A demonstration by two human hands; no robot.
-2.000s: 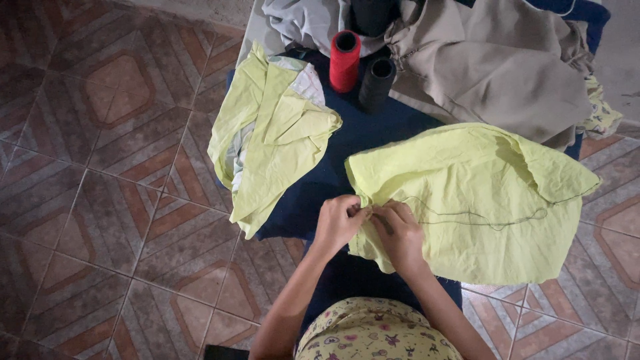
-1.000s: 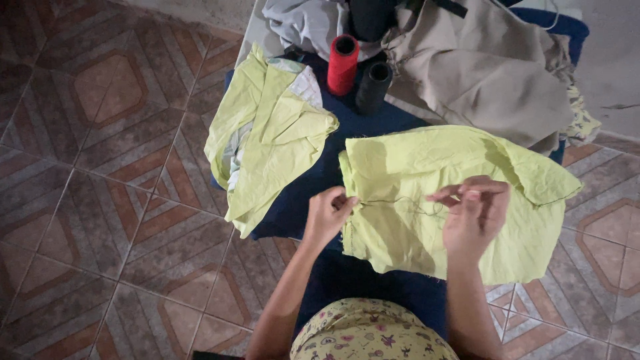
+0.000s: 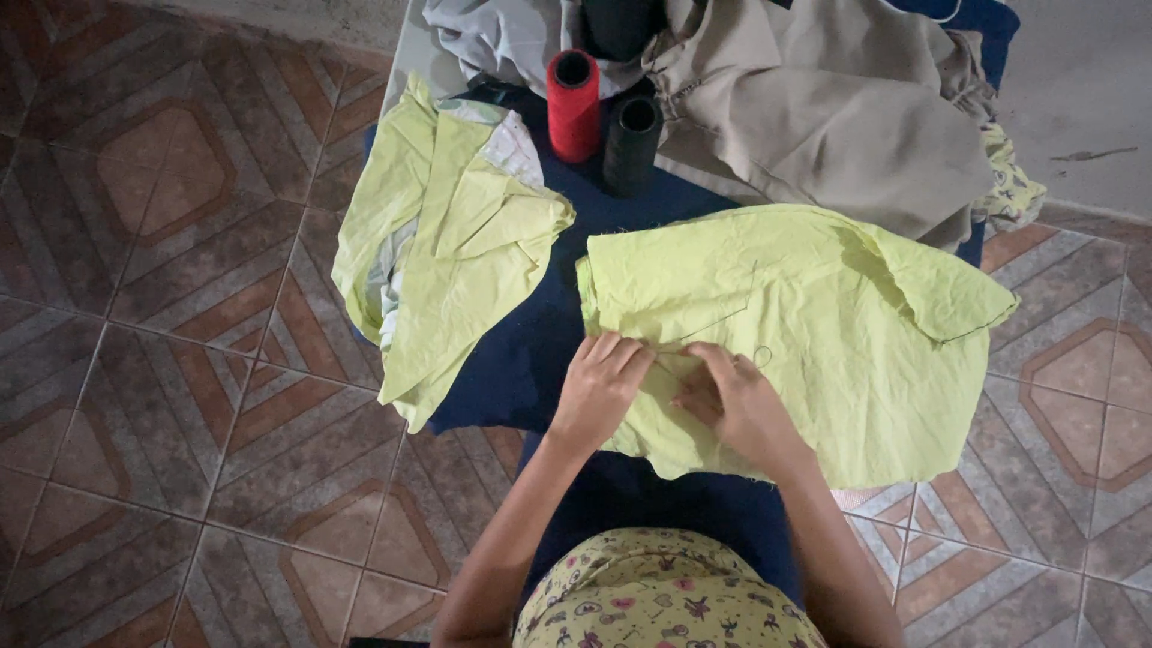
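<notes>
A yellow-green cloth [image 3: 837, 360] lies spread over dark blue fabric. My left hand [image 3: 605, 382] pinches it near its left edge, fingers closed on the cloth. Just to the right, my right hand [image 3: 729, 396] has thumb and index finger together at the cloth; whether a needle is between them is too small to tell. A dark thread [image 3: 724, 315] runs over the cloth above the hands, with a small loop right of my right hand. To the left lies a second folded yellow-green cloth [image 3: 477, 243] with pale printed fabric inside.
Beyond the cloths stand a red thread cone [image 3: 572, 112] and a black thread cone [image 3: 632, 144], with another dark spool behind them. Beige fabric [image 3: 828, 108] is heaped at the back right, grey fabric [image 3: 513, 36] at the back left. Tiled floor [image 3: 180, 360] shows around the dark blue fabric.
My right hand was raised away to the right a second ago and is now back beside my left hand. The thread, earlier stretched out to the right, now lies higher on the cloth.
</notes>
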